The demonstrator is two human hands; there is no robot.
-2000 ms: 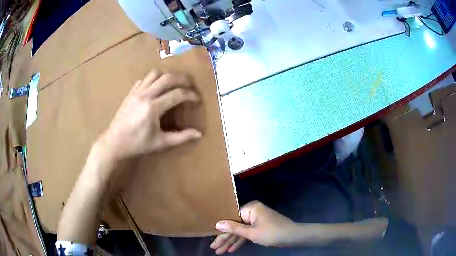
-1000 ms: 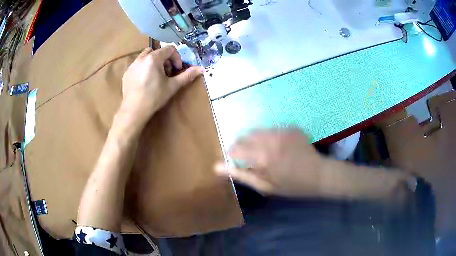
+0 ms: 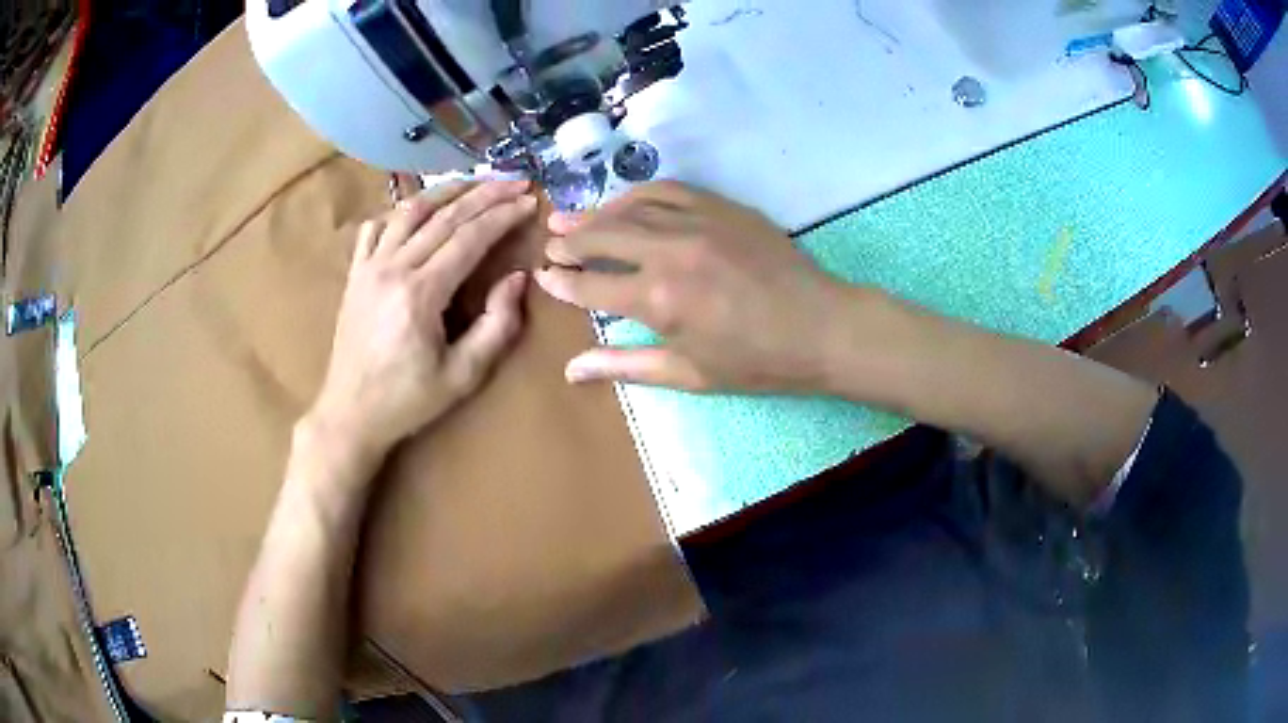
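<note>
A large tan-brown bag panel (image 3: 495, 523) lies over the left part of the table and the machine bed, its pale right edge running from the presser foot down toward the wearer. My left hand (image 3: 417, 304) rests on the panel, fingers spread toward the presser foot. My right hand (image 3: 699, 290) is at the panel's right edge, fingertips on or just above it; whether they pinch it is hidden. The sewing machine head (image 3: 424, 85) stands above, with a white round wheel (image 3: 586, 137) beside the foot. The needle is not clear.
The white machine bed (image 3: 848, 113) and the pale green, red-edged table (image 3: 989, 269) extend right. Dark blue-black woven labels (image 3: 123, 640) and a white strip (image 3: 69, 396) show at left. A thin strap (image 3: 410, 675) hangs at the bottom. Brown pieces (image 3: 1257, 325) lie at far right.
My right hand has moved from the panel's lower edge up beside the presser foot. My left hand has moved up near the foot and now lies flatter, fingers spread. The panel has shifted slightly.
</note>
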